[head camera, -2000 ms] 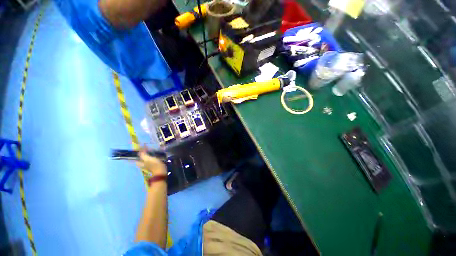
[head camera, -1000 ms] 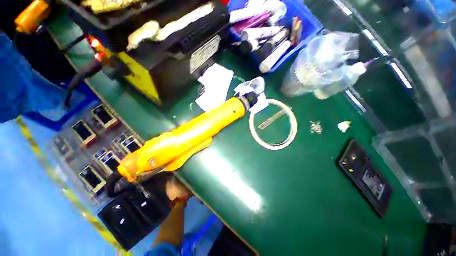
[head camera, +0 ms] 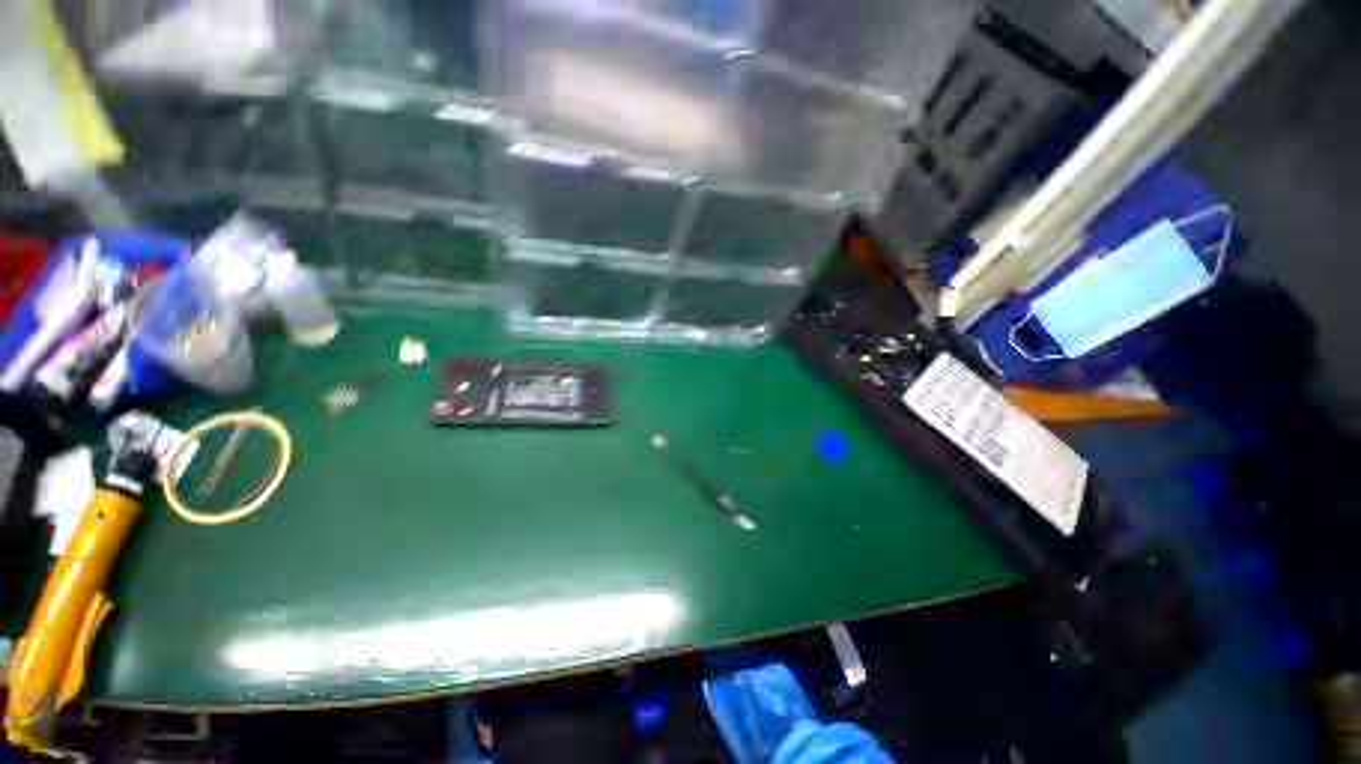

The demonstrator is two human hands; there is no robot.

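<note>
A dark phone housing (head camera: 582, 399) with a pale printed rectangle lies flat toward the back of the green mat (head camera: 493, 515). A thin dark pen-like tool (head camera: 705, 485) lies slanted to its right. A small blue pick (head camera: 833, 446) lies further right. A small cluster of screws (head camera: 342, 397) and a small whitish piece (head camera: 412, 351) lie left of the housing. Neither of my hands can be made out. Blue cloth (head camera: 776, 716) shows below the front edge, with a narrow pale object (head camera: 848, 657) beside it, blurred.
A yellow electric screwdriver (head camera: 67, 605) and a pale yellow ring (head camera: 176, 485) are at left. Bottles and a blue tool bin are at back left. Clear drawers (head camera: 597, 269) stand behind. A black parts tray (head camera: 881, 366), white grid (head camera: 1000, 440) and blue mask (head camera: 1127, 291) are at right.
The view has swung right from the floor side to the bench. The hand seen at lower left earlier has left the picture. The tray, grid and mask have come into view.
</note>
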